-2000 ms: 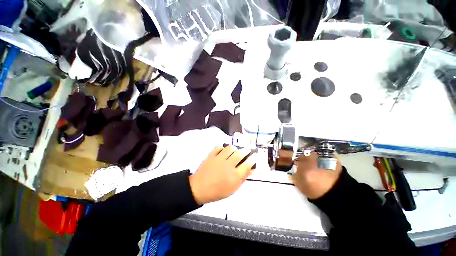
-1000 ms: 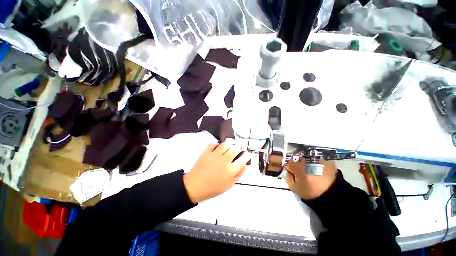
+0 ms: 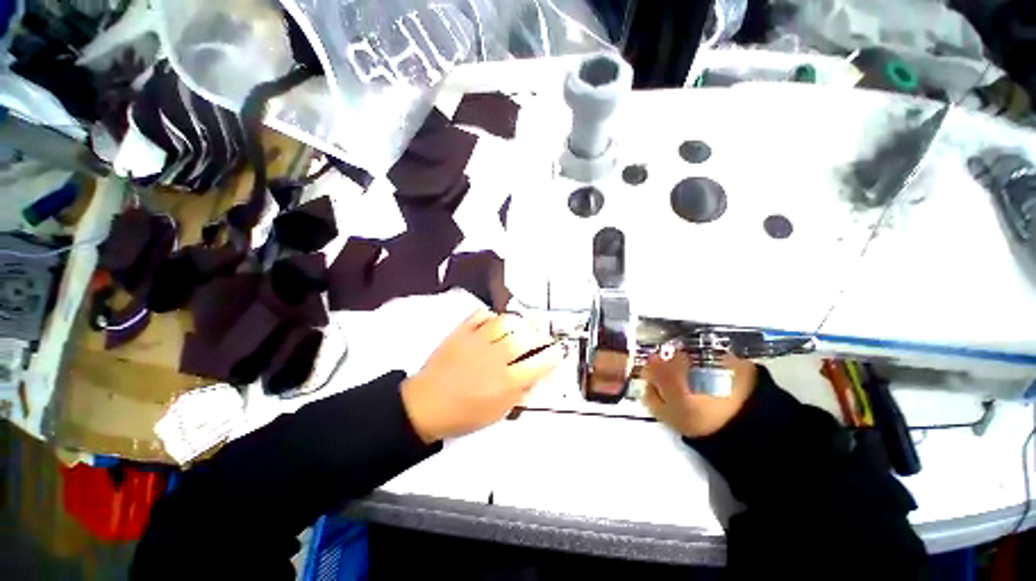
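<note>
The white sewing machine head (image 3: pixel 750 272) lies across the right. The shiny metal guard (image 3: pixel 609 343) at its left end hides most of the needle area. My left hand (image 3: pixel 483 375) is bare and lies palm down just left of the guard, fingers bent together over a small dark piece that barely shows. My right hand (image 3: pixel 695 392) is right of the guard, partly behind the tension knobs (image 3: pixel 711 369); its fingertips are hidden, so its grip cannot be told. Dark maroon cut pieces (image 3: pixel 415 255) lie flat and overlapping left of the machine.
Snips with yellow and red handles (image 3: pixel 843 392) and a black-handled tool (image 3: pixel 892 426) lie under the arm at right. A white card (image 3: pixel 199 421) is on the brown surface at left. A clear lettered bag (image 3: pixel 398 57) and striped pieces (image 3: pixel 188 131) are behind. The grey table edge (image 3: pixel 545 533) is in front.
The view has shifted, so the machine and pieces sit further left in the picture. My left hand has drawn slightly away from the guard. My right hand stays beside it.
</note>
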